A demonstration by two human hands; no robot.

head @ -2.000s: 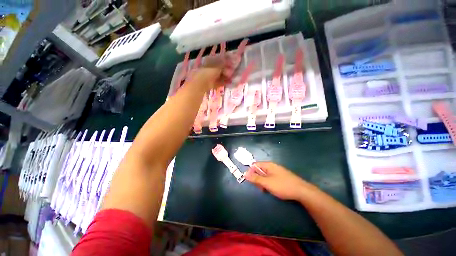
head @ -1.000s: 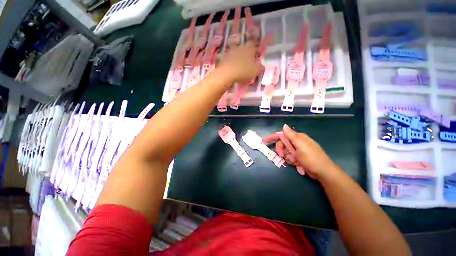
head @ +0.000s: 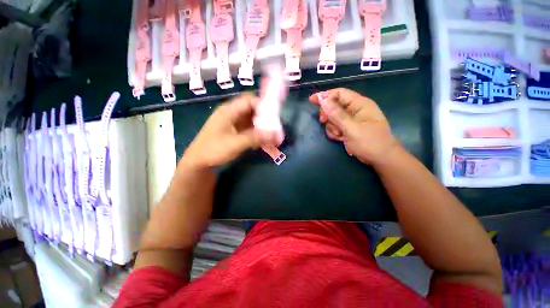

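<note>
My left hand (head: 224,133) holds a pink watch piece (head: 269,111), blurred and raised above the green bench top. A pink buckle strap (head: 275,154) shows just below it; I cannot tell whether it lies on the bench or belongs to the held piece. My right hand (head: 360,125) is to the right, a little apart, with thumb and fingers pinching a small pink piece (head: 324,96) mostly hidden by the fingers. Behind both hands, a row of pink watches (head: 223,36) lies in a white tray (head: 398,48), buckles hanging towards me.
At the left, lilac watches (head: 81,159) lie on a white tray stack (head: 129,180). At the right stands a divided parts box (head: 442,141) with blue straps (head: 488,81) and pink straps (head: 488,132). Yellow-black tape (head: 393,246) marks the floor beyond the bench's near edge.
My left hand has come back from the tray to the bench middle and holds a pink watch piece. My right hand has risen in view. The view has tilted down.
</note>
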